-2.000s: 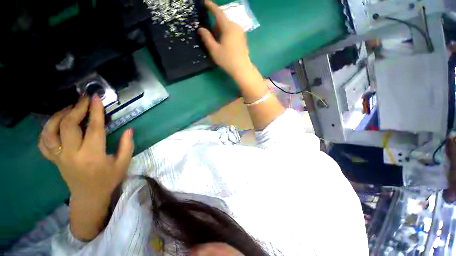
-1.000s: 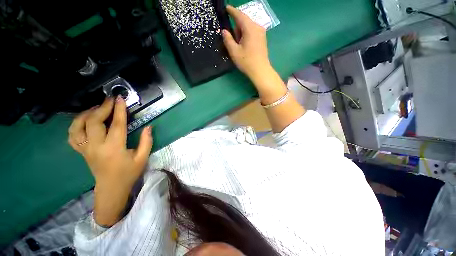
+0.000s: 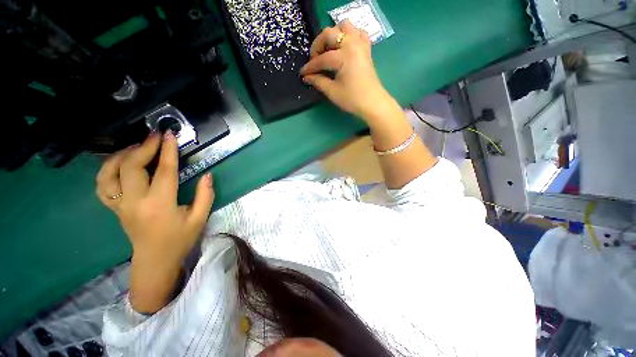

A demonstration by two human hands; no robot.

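Note:
A silvery module (image 3: 183, 130) with a black round centre sits in the black fixture nest under the toggle press (image 3: 77, 77). My left hand (image 3: 150, 195) rests its fingertips on the module's near edge, thumb apart. My right hand (image 3: 345, 73) is over the right edge of the black parts tray (image 3: 282, 101), thumb and index fingertips together. Whether a tiny part is between them cannot be told. A glittering heap of tiny metal pins (image 3: 268, 28) lies in the tray's far part, with a few strewn nearer.
A silver base plate (image 3: 240, 129) is at the fixture's front. A clear plastic bag (image 3: 362, 19) lies right of the tray on the green mat (image 3: 446, 42). Grey equipment (image 3: 488, 139) stands at right. A blister tray with black parts (image 3: 63, 335) is at lower left.
My right hand has let go of the tray's right edge and moved over it, its fingertips coming together. My left hand stays at the module. The view has shifted since the oldest frame.

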